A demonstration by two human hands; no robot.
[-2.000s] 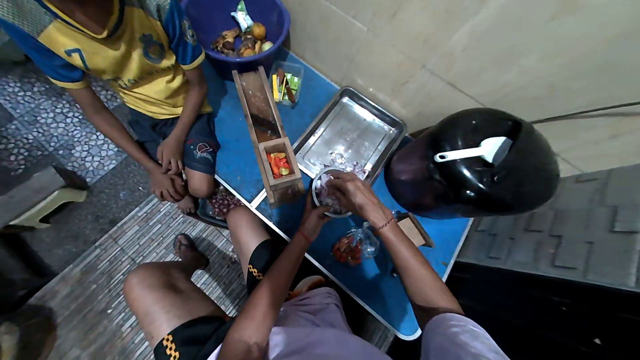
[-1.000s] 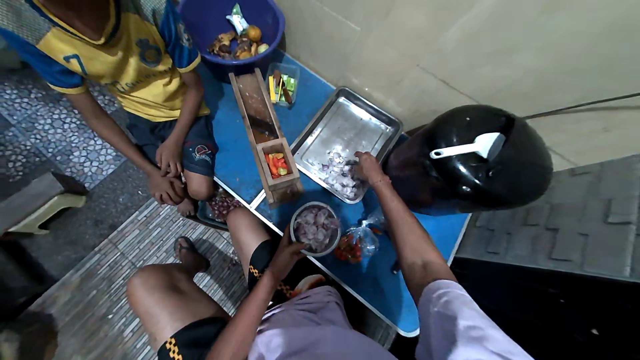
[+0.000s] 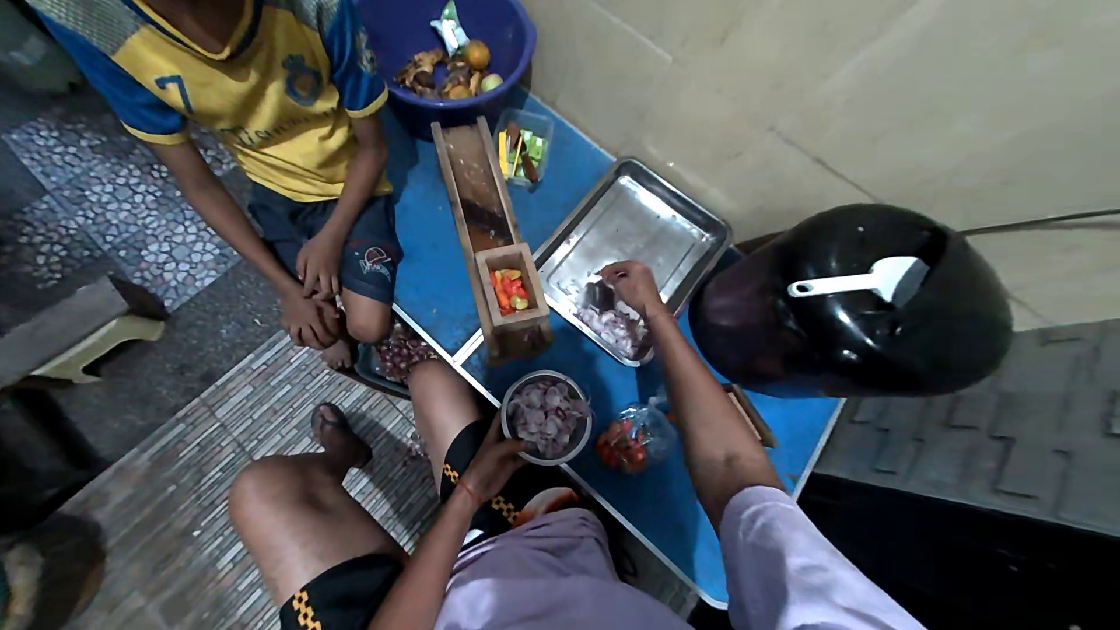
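Observation:
My left hand [image 3: 494, 459] holds a round bowl [image 3: 584, 437] of sliced shallots [image 3: 544, 416] at the table's near edge. Over the lower part of a metal tray [image 3: 643, 214] is my right hand [image 3: 632, 284], its fingers bent down just above more sliced shallots [image 3: 617, 328] spread there; whether it pinches any I cannot tell. Left of the tray lies a wooden slicer board [image 3: 472, 166], with a wooden box [image 3: 516, 258] on it holding red and orange chillies [image 3: 507, 289]. A clear plastic bag of red chillies or tomatoes [image 3: 623, 444] rests between the bowl and my right forearm.
A black rounded container [image 3: 840, 341] with a white-handled scraper [image 3: 844, 284] on top stands right of the tray. At the back are a purple basin [image 3: 521, 52] and a small clear tub [image 3: 544, 131]. A person [image 3: 262, 105] sits at the left, beside a basin of whole shallots [image 3: 402, 354].
Two seconds ago both my hands were at the bowl. My right hand has gone to the tray, where the shallot slices are now spread wider, and has moved a little up the tray since one second ago.

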